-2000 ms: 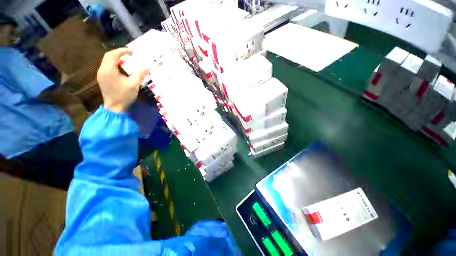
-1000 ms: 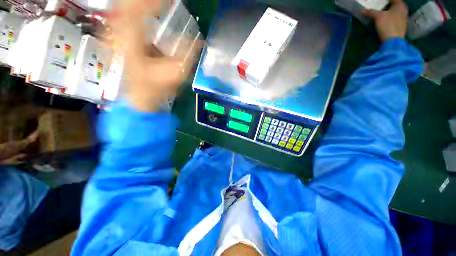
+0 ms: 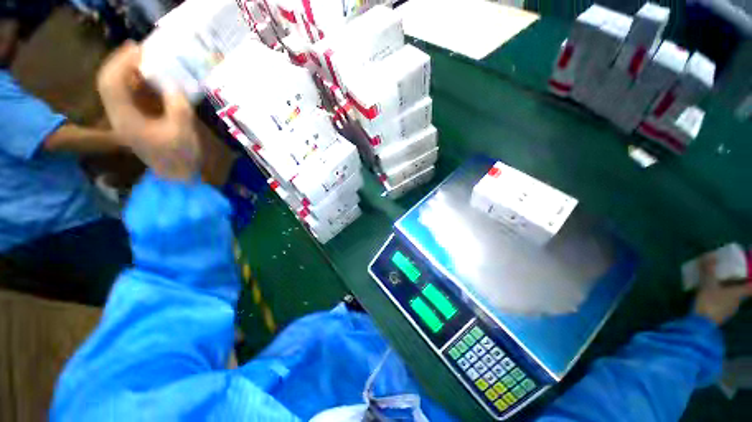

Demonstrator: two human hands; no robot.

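Observation:
A white product box (image 3: 524, 202) with a small red patch lies on the scale pan (image 3: 528, 276) of the digital scale, whose green displays (image 3: 433, 308) are lit. My left hand (image 3: 152, 115), slightly blurred, grips a white product box (image 3: 180, 58) at the far left end of the nearer stacked row (image 3: 284, 115); whether the box rests on the row is unclear. My right hand (image 3: 719, 295) holds a white product box (image 3: 726, 262) with a red end at the right edge, beyond the scale. The fingertips of both hands are partly hidden.
A second stacked row (image 3: 404, 91) stands beside the first. Upright boxes (image 3: 631, 70) are grouped at the bench's far right. A pale paper sheet (image 3: 470, 25) lies at the far edge. Another person in blue (image 3: 41, 173) is at left, above brown cartons (image 3: 45, 354).
My left hand has moved from beside the scale to the far end of the stacked row. My right hand still grips a box at the right. The box on the pan lies at a different angle.

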